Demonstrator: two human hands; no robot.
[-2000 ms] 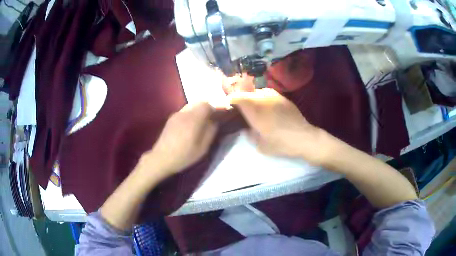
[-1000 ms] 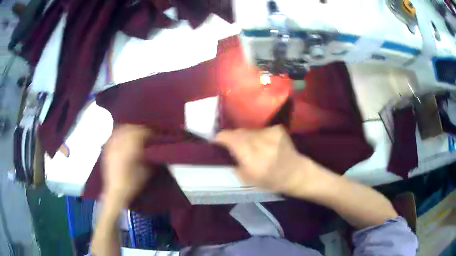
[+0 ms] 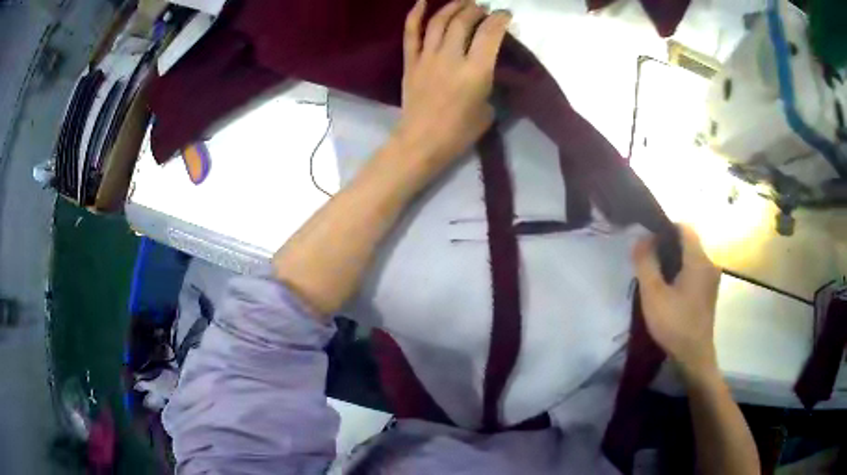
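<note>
A garment panel (image 3: 418, 269) lies with its pale interlined wrong side up, over the table edge and the lap. A maroon strip or seam runs down its middle, crossed by a short dark slit with thin pen-like lines beside it. My left hand (image 3: 450, 79) is on the maroon cloth at the panel's upper part, fingers bent over it. My right hand (image 3: 676, 288) grips the panel's right edge, thumb on the cloth. The sewing machine head (image 3: 775, 102) stands at the right, its lamp lit, and the panel is away from the needle.
More maroon cloth (image 3: 325, 42) lies at the upper left. A cardboard box edge (image 3: 121, 139) with stacked dark and white layers is at the far left. A small orange and purple item (image 3: 196, 162) lies on the white table (image 3: 232, 195). A narrow maroon piece (image 3: 825, 357) is at the far right.
The panel has come out from under the machine and is turned to its pale side. My left hand has moved up and away, my right hand to the right. The view has swung left.
</note>
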